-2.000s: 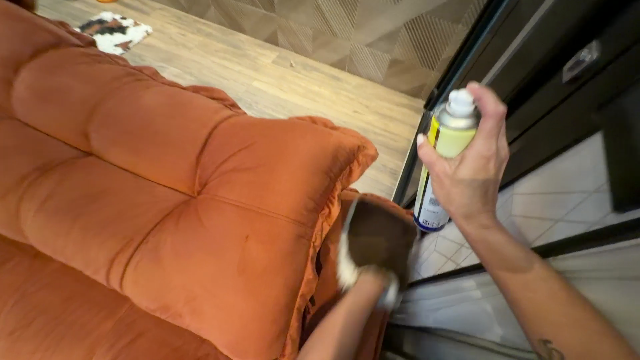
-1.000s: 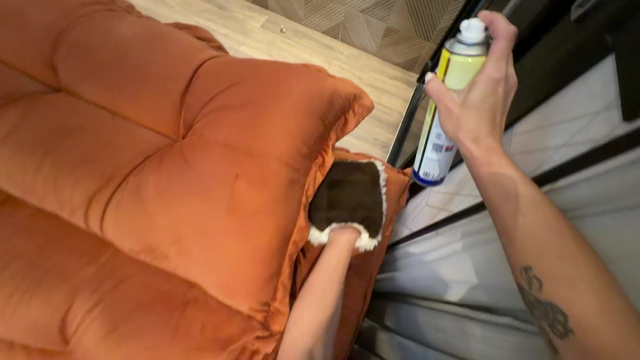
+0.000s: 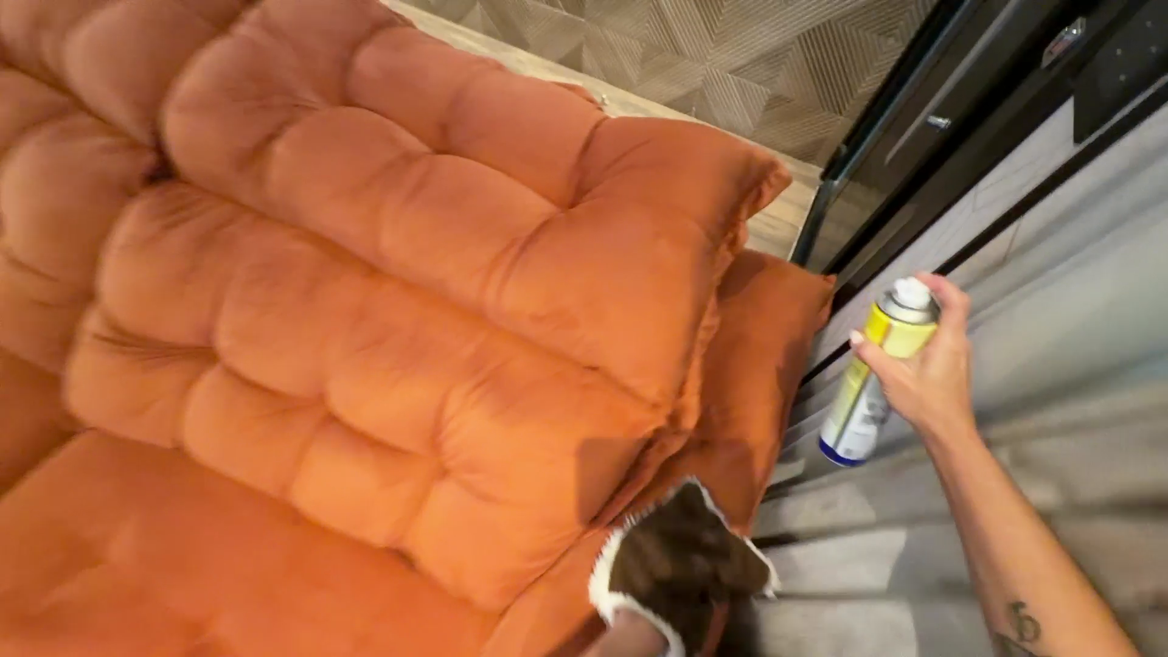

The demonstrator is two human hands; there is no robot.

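My right hand [image 3: 926,370] is wrapped around a yellow and white aerosol can [image 3: 874,374] with a white nozzle, held upright but tilted, to the right of the sofa. A brown mitt or cloth with white fluffy edging [image 3: 680,557] covers the fingers of my left hand [image 3: 634,634] at the bottom of the view, against the side of the orange tufted sofa [image 3: 547,274]. Its fingers are hidden, and only a bit of the wrist shows.
Grey curtain fabric [image 3: 1049,456] hangs at the right, beside a dark-framed glass door [image 3: 949,137]. Behind the sofa are a strip of light wood floor [image 3: 776,224] and a geometric-patterned panel [image 3: 730,64].
My left hand with the brown mitt or cloth has moved down along the sofa's side, toward the near end. The can is still in my right hand. The view has shifted.
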